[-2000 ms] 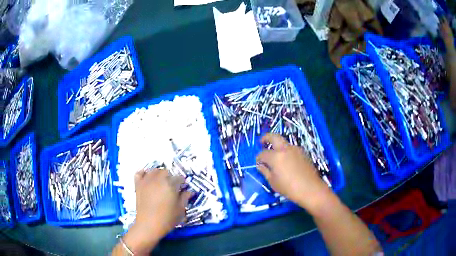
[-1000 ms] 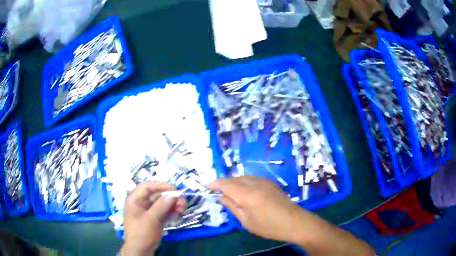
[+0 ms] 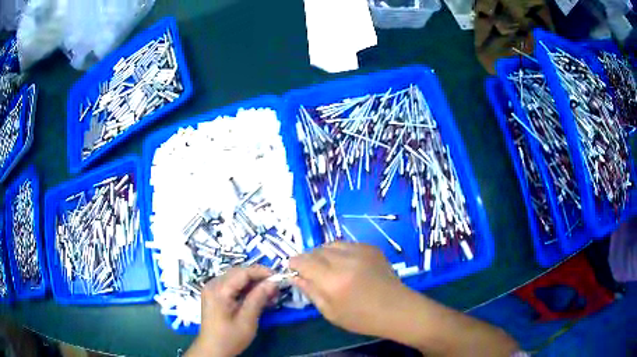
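My left hand (image 3: 237, 300) and my right hand (image 3: 346, 279) meet over the near part of the middle tray. Between their fingertips is a small silver and white piece (image 3: 282, 277), gripped from both sides; the fingers hide much of it. The middle blue tray (image 3: 149, 209) holds a pile of white plastic sleeves (image 3: 216, 153), with short metal tubes (image 3: 202, 226) over its near part. The blue tray to its right (image 3: 482, 230) holds thin rods (image 3: 363, 132) with dark red parts. Two rods lie apart on its bare bottom.
Smaller blue trays of silver pieces stand at left (image 3: 49, 244) and upper left (image 3: 73, 132). More rod trays (image 3: 583, 216) overlap at right. Clear plastic bags (image 3: 77, 28), white card (image 3: 339, 35), a clear box (image 3: 405, 12) and brown paper (image 3: 513, 31) lie behind. A red stool (image 3: 569, 289) is below right.
Both hands have come together over the middle tray; the right hand left the rod tray. Since one second ago, the left hand has moved right and the long piece between them shows less of its length.
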